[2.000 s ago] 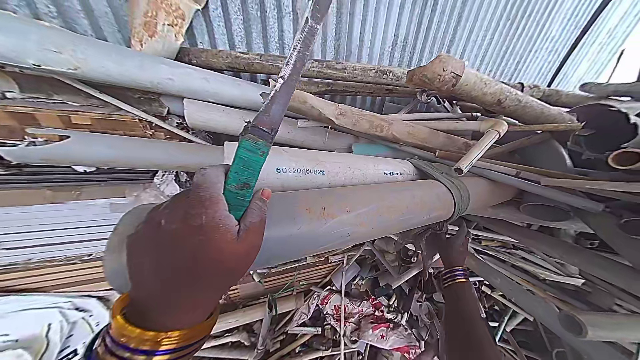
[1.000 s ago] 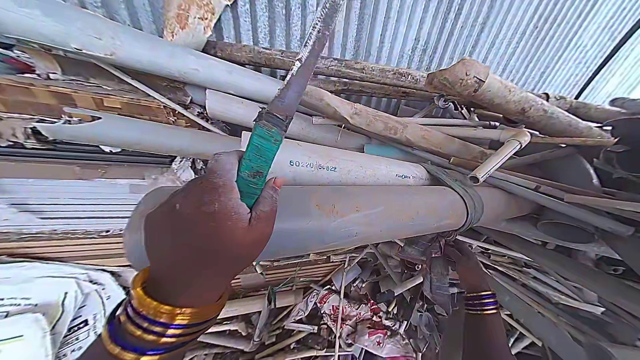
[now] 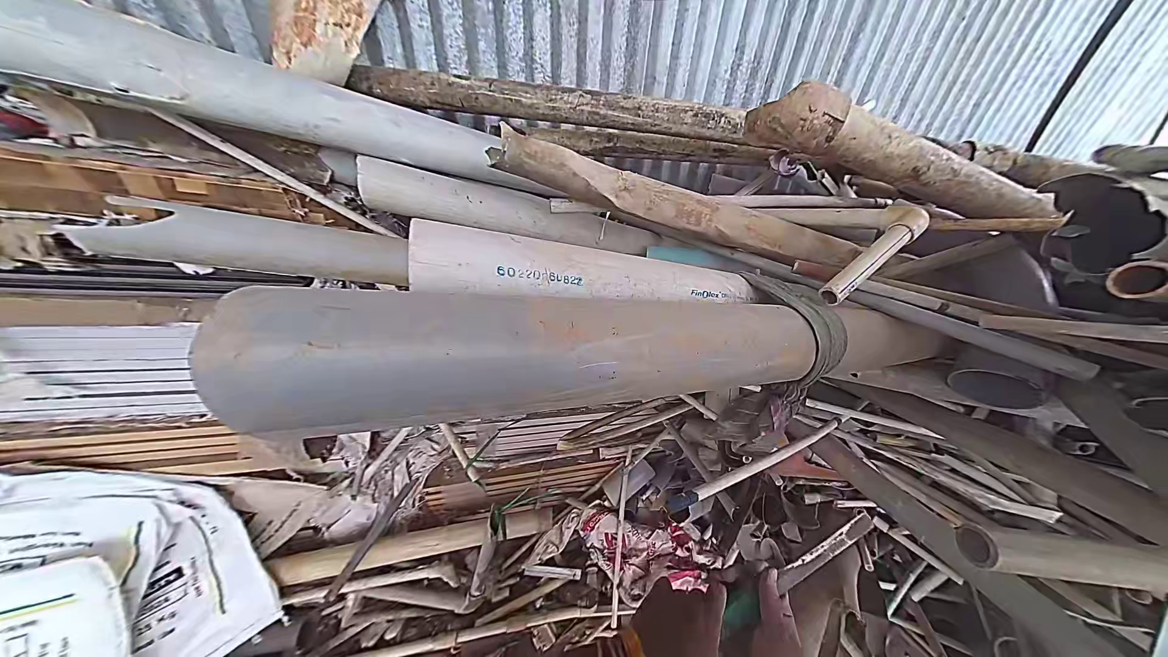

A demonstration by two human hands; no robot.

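At the bottom edge, my left hand (image 3: 680, 616) shows only in part, with a gold bangle at its wrist. Its fingers close around the green-wrapped handle (image 3: 742, 610) of the long blade; the blade cannot be clearly told from the scrap around it. My right hand is not visible. Above lies a large grey plastic pipe (image 3: 511, 356), sloping slightly upward to the right. Cord (image 3: 826, 333) is wound around it near its right part. Directly behind it rests a paler printed pipe (image 3: 584, 265).
Corrugated metal sheet (image 3: 639, 55) stands behind the pile. A pipe with an elbow (image 3: 881, 251) juts out above the cord. Broken strips and a crumpled red-and-white wrapper (image 3: 639, 547) lie below. A white printed sack (image 3: 119, 557) is at lower left.
My left hand has moved from in front of the pipe's left part down to the bottom edge with the green-handled blade. My right hand has left the place below the cord and gone from view.
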